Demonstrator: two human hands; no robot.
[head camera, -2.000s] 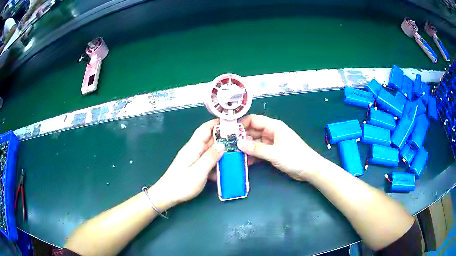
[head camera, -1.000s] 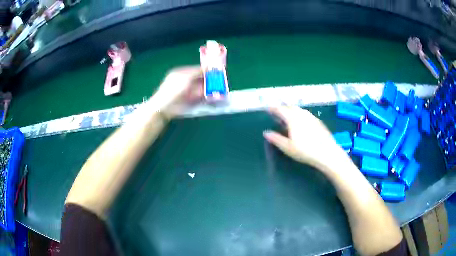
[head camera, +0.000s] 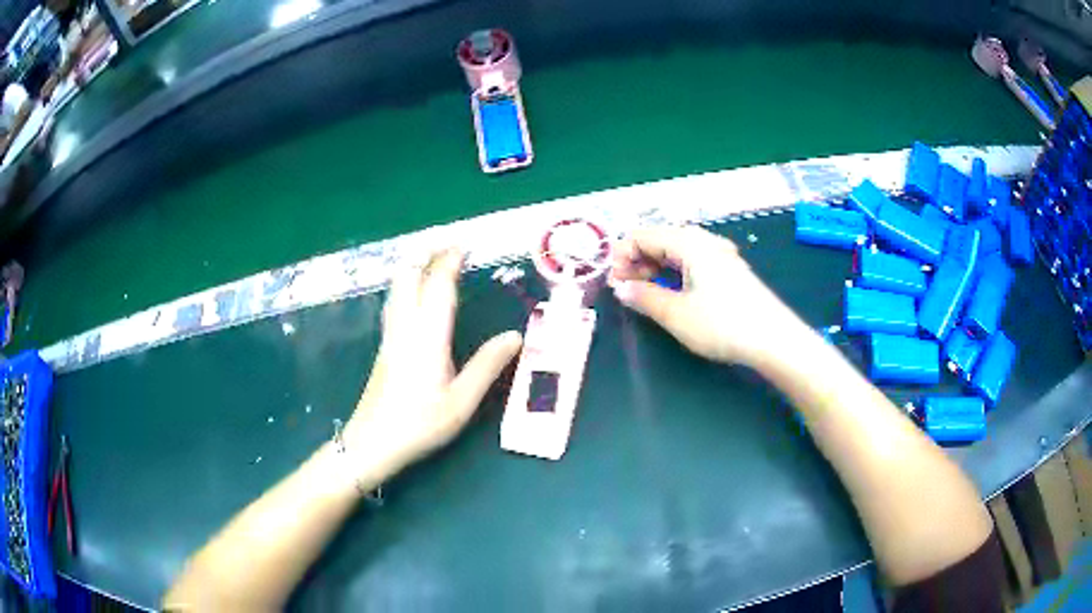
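A pink fan half-assembly (head camera: 563, 347) lies on the green bench, its round head at the white strip and its handle towards me. The handle holds no battery and shows a dark rectangle. My left hand (head camera: 431, 365) is open at its left, the thumb close to the handle edge. My right hand (head camera: 689, 293) is bent beside the fan head, fingertips close to the rim. A blue patch shows between its fingers, apparently a battery (head camera: 668, 278) mostly hidden by the hand. Thin leads (head camera: 509, 275) show left of the head.
Loose blue batteries (head camera: 904, 359) lie in a pile at right, beside a carton (head camera: 1066, 228) of cells. A battery-filled fan (head camera: 501, 126) lies on the conveyor (head camera: 719, 120), two more far right. A blue bin (head camera: 24, 479) and red-handled pliers (head camera: 60, 497) are at left.
The battery-filled fan has left my hands and lies on the conveyor. The empty-handled fan has come from the conveyor onto the bench. A battery has gone from the pile's near-left side.
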